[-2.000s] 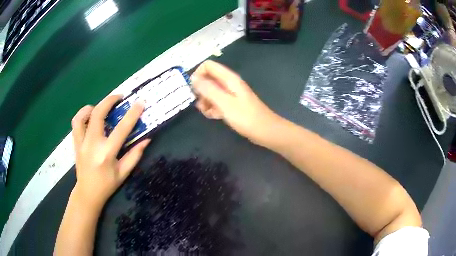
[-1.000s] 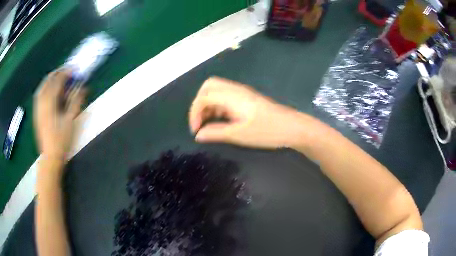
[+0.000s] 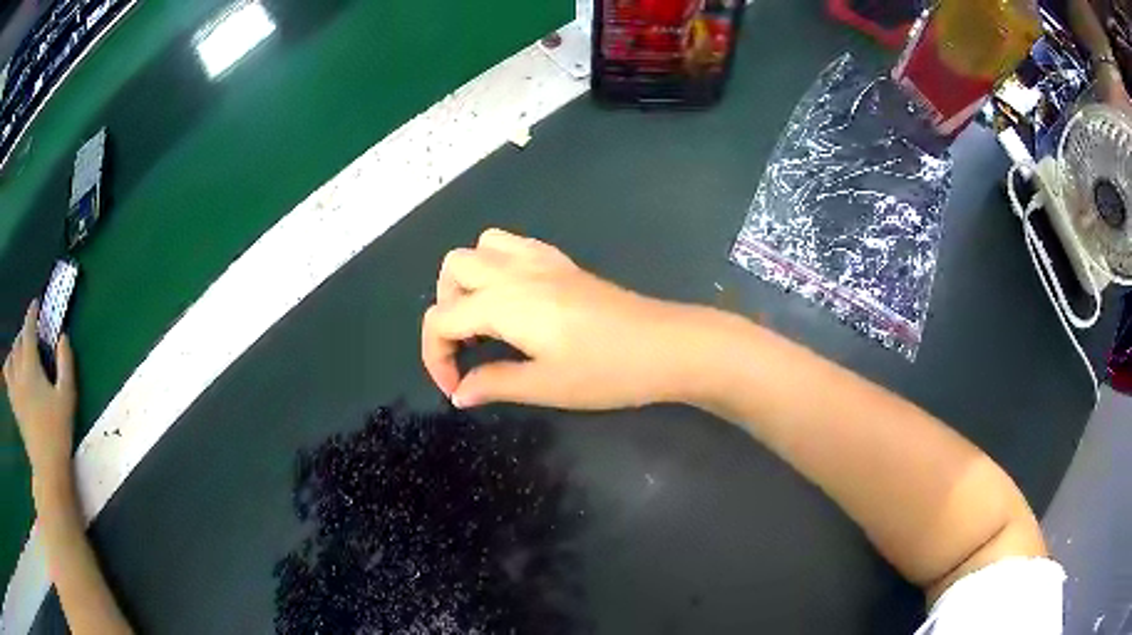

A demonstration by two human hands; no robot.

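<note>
My left hand [image 3: 42,387] is at the far left edge over the green belt, its fingers around the lower end of a handset assembly [image 3: 57,295]. Another handset assembly [image 3: 87,186] lies on the belt just beyond it. My right hand [image 3: 521,325] is in the middle, thumb and index fingertips together at the upper edge of the pile of tiny black parts [image 3: 422,521]. Whether a part is between the fingertips is too small to tell.
The green conveyor belt [image 3: 323,75] runs behind a worn white rail [image 3: 298,236]. A smartphone [image 3: 664,50] stands at the top. A clear zip bag [image 3: 850,211], a red and yellow drink container [image 3: 962,62], a white fan [image 3: 1102,186] and its cable [image 3: 1055,292] are at right.
My left hand has moved from the bench over the belt to the far left; the handset it held now lies on the belt, and it is at another one. My right hand has moved down to the pile.
</note>
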